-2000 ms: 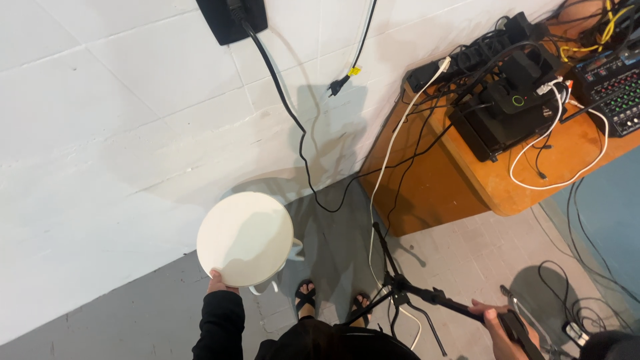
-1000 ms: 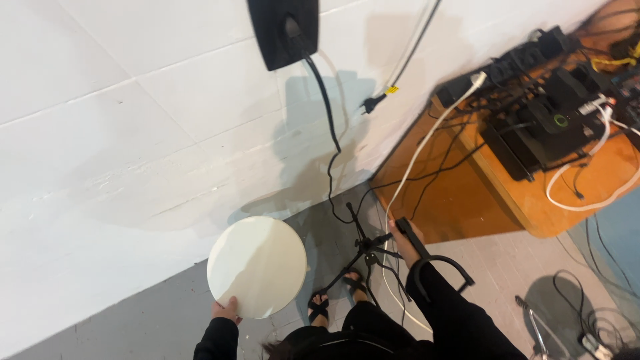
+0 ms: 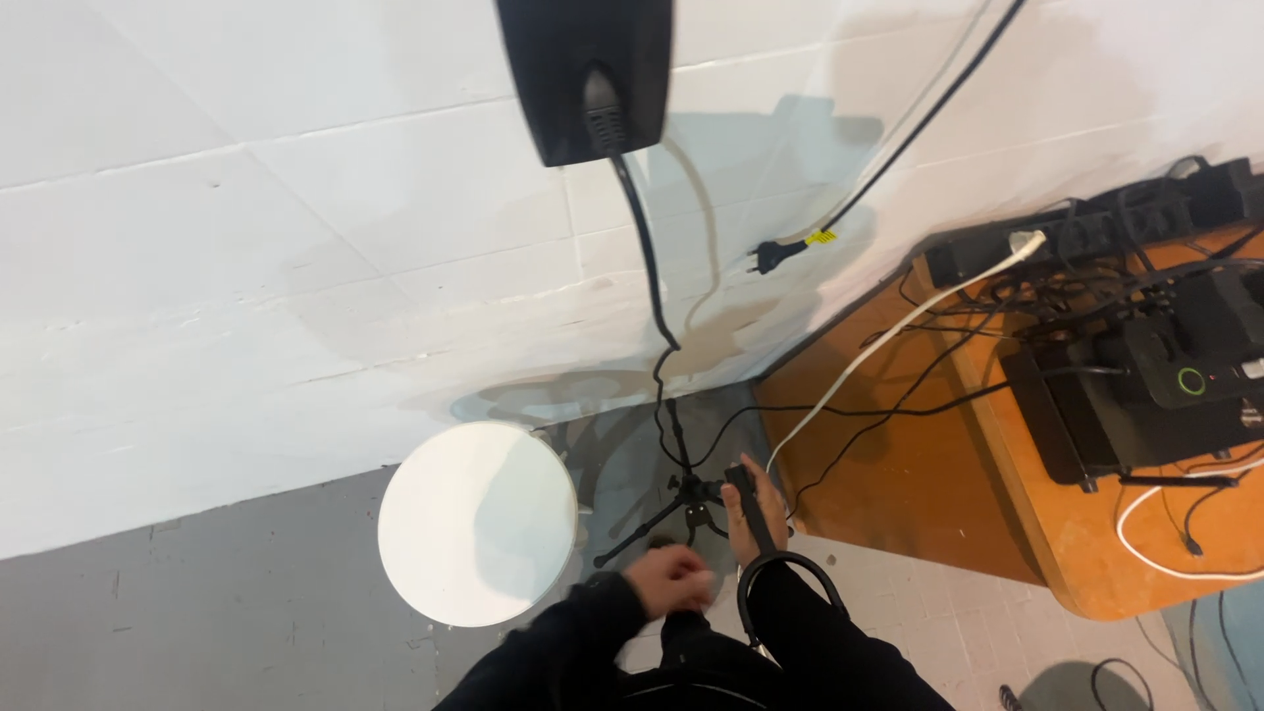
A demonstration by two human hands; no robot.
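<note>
My right hand (image 3: 755, 509) grips the upper part of a black stand (image 3: 697, 489), whose legs spread near the wall corner; a black ring-shaped part (image 3: 790, 573) hangs over my right forearm. My left hand (image 3: 671, 581) is just left of the stand, blurred, with its fingers curled; whether it touches anything is not clear. Left of it stands a round white stool (image 3: 478, 523), which no hand touches.
On the right, a wooden desk (image 3: 879, 474) carries a power strip (image 3: 1076, 229), a black device (image 3: 1136, 375) and tangled cables. A loose black plug (image 3: 780, 255) hangs by the white wall (image 3: 296, 247). A black wall-mounted device (image 3: 592, 79) has a cable running down. More cables lie on the floor at lower right.
My left hand has let go of the white stool's edge and moved right, toward the stand. The stand, tilted and farther right two seconds ago, is now near the wall corner.
</note>
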